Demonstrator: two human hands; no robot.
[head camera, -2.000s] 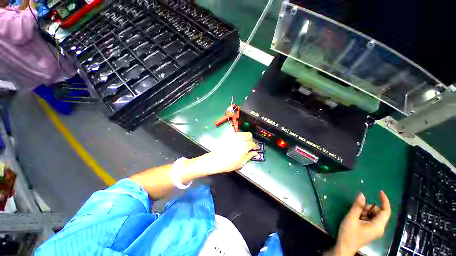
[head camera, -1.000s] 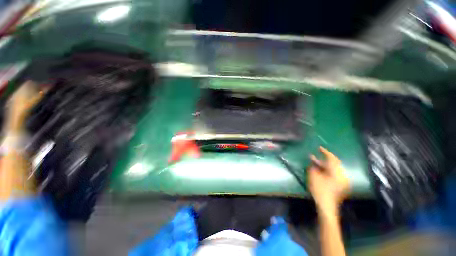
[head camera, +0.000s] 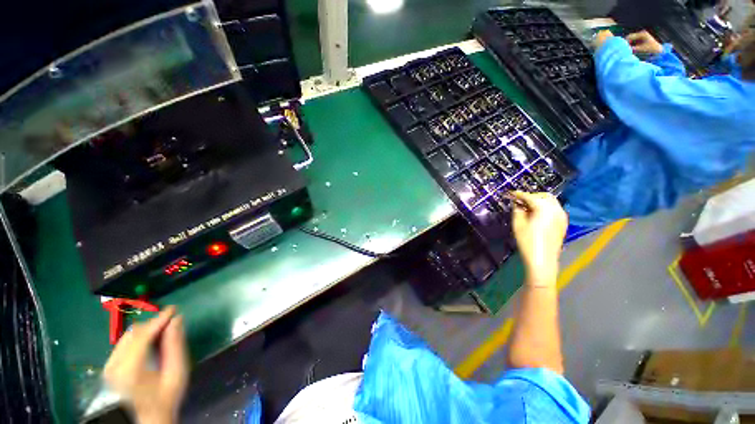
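Observation:
My right hand (head camera: 542, 228) is over the black blister tray (head camera: 454, 157) on the right. Its fingertips are together on a small dark, brass-coloured piece, which looks like a module, at the tray's near end. Many small modules (head camera: 501, 128) sit in the tray's pockets. My left hand (head camera: 149, 368) is low at the left, at the bench's front edge, a little blurred. Its thumb and finger are apart and nothing shows between them. The black hot-melt machine (head camera: 194, 199) stands at the left with its red display lit.
Red-handled nippers (head camera: 120, 313) lie at the machine's front left corner, close to my left hand. A clear guard (head camera: 124, 70) rises over the machine. A black cable (head camera: 343, 243) runs along the bench. Another tray (head camera: 542, 66) and a person in blue sleeves (head camera: 662, 108) are at the upper right.
The view has swung to the right. My left hand has left the trays at the left and is near the nippers. My right hand has moved from the bench to the right tray.

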